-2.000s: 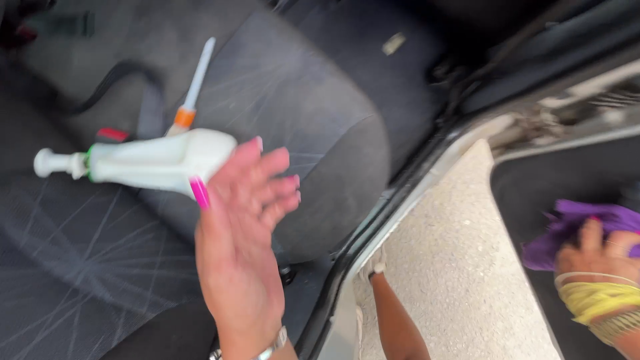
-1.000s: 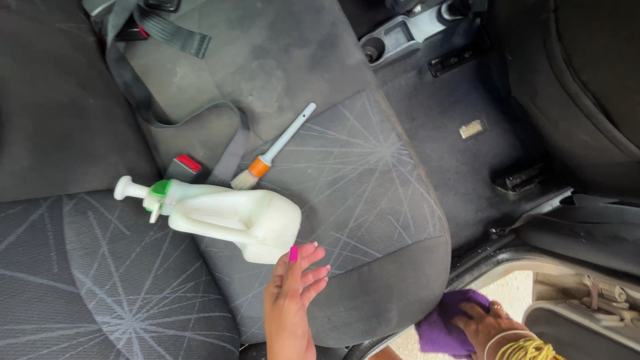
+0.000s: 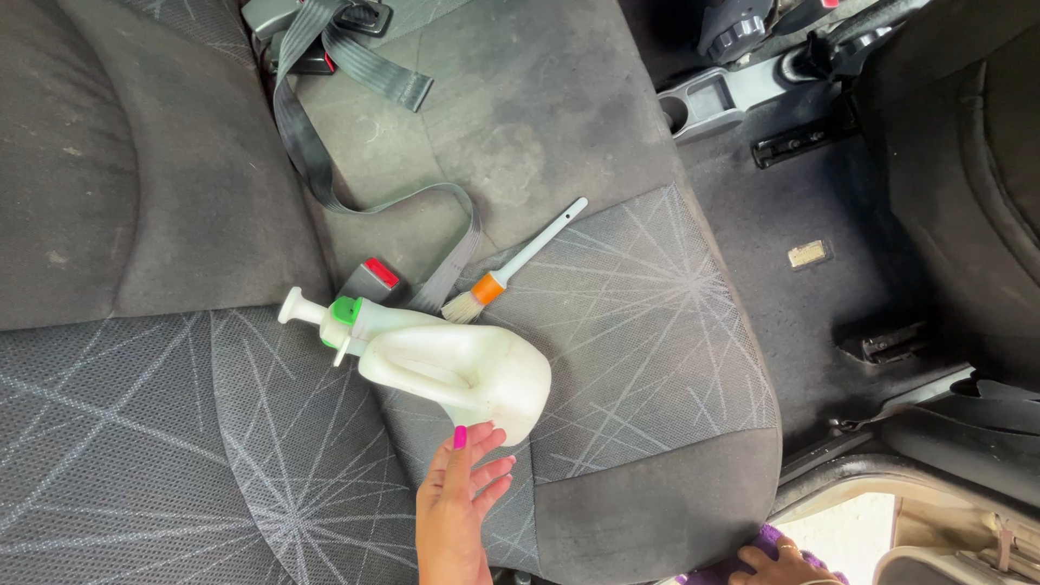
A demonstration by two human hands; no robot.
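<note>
A white plastic pump sprayer bottle (image 3: 463, 366) with a green collar lies on its side on the patterned rear car seat (image 3: 650, 341). My left hand (image 3: 463, 487) is just below its base, fingers apart, holding nothing; whether a fingertip touches the bottle I cannot tell. Beyond the bottle lies a detailing brush (image 3: 524, 258) with a pale handle, orange ferrule and light bristles. My right hand (image 3: 776, 565), partly cut off at the bottom edge, rests on a purple cloth (image 3: 768, 536) by the seat's front corner.
A grey seat belt (image 3: 305, 138) trails over the seat to a buckle (image 3: 372, 280) with a red button. The seat backrest (image 3: 162, 162) rises at left. At right are the centre console (image 3: 731, 97), the floor, a front seat (image 3: 967, 203) and the door sill (image 3: 853, 471).
The view has shifted far over the seat. My right hand with the purple cloth has moved from the door panel to beside the seat's front corner. The bottle and brush still lie on the seat.
</note>
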